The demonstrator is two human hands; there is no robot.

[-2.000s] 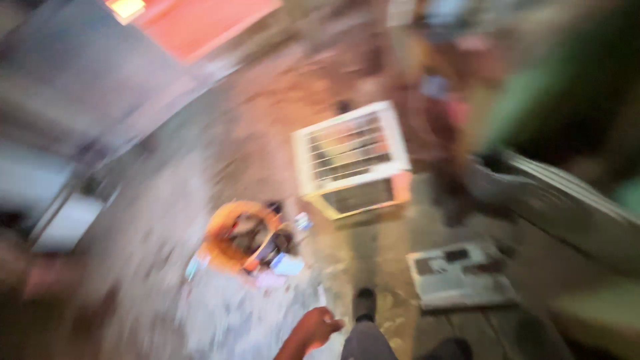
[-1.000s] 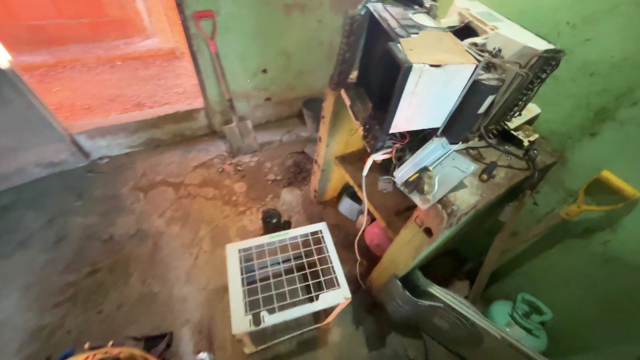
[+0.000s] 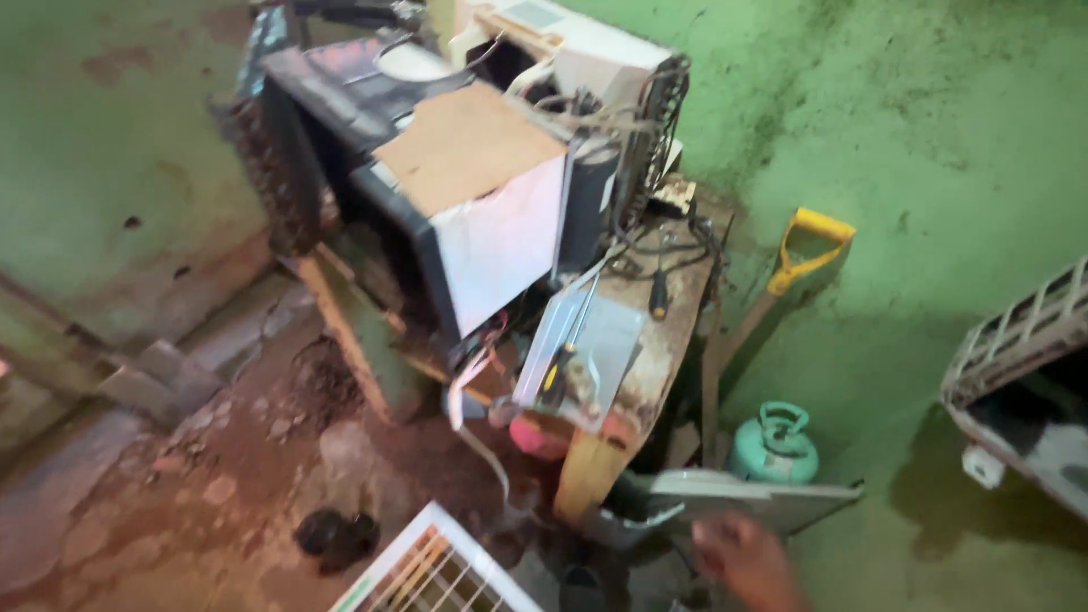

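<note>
My right hand (image 3: 741, 552) is low in the view, blurred, its fingers curled; whether it holds anything cannot be told. It appears in front of grey panels (image 3: 748, 489) leaning by the bench. My left hand is out of view. On the wooden bench (image 3: 671, 340) sits a partly dismantled air conditioner (image 3: 501, 229) with its coils and wires exposed. A screwdriver with a yellow and black handle (image 3: 557, 378) lies on a metal plate (image 3: 625, 340), and another dark-handled screwdriver (image 3: 659, 293) rests on the bench top. A white grille frame (image 3: 476, 561) stands on the floor at the bottom.
A yellow-handled tool (image 3: 786, 272) leans on the green wall, above a teal gas cylinder (image 3: 775, 446). At the right edge is a white slatted casing (image 3: 1020, 365). A shovel blade (image 3: 161, 382) stands at the left, and a dark object (image 3: 336, 540) lies on the rough floor.
The view has swung from the floor to the bench. A hand low in view two seconds ago is absent one second ago; my right hand now shows at lower right.
</note>
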